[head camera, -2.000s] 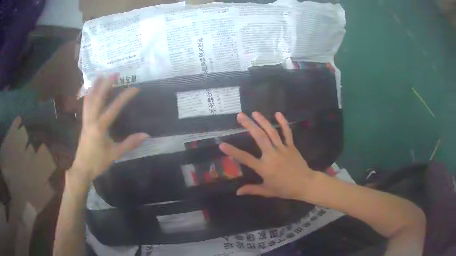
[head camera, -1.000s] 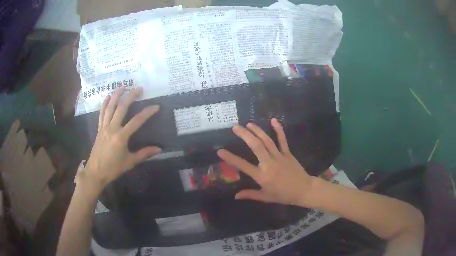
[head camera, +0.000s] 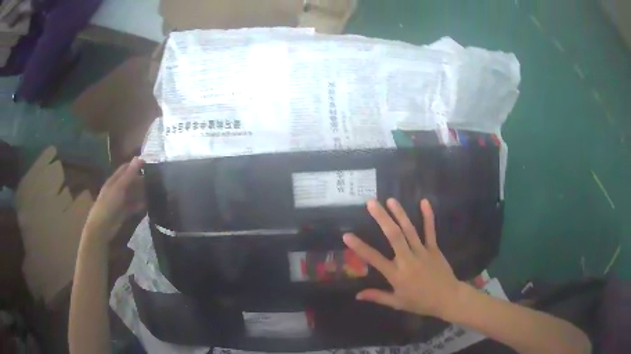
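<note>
Several black panels lie in overlapping rows: a top panel (head camera: pixel 436 173), a middle panel (head camera: pixel 221 259) and a lower panel (head camera: pixel 194 321), each with a rectangular window. Newsprint shows through the top window and a coloured photo through the middle one. Newspaper (head camera: pixel 207 97) extends beyond the top panel, and more shows at the lower edges. My left hand (head camera: pixel 119 200) is at the left end of the top panel, its fingertips at the panel's corner and partly hidden. My right hand (head camera: pixel 418 269) lies spread, palm down, over the middle panel, fingers reaching the top panel's lower edge.
Brown die-cut cardboard pieces (head camera: pixel 48 221) lie at the left, with more cardboard (head camera: pixel 235 14) beyond the newspaper. Purple clothing (head camera: pixel 66 41) shows at the upper left. The green floor (head camera: pixel 560 138) has a dashed yellow line at the right.
My left hand has moved from on top of the upper panel to its left end. The top panel sits lower over the middle one. The whole view has shifted, with things further right and down.
</note>
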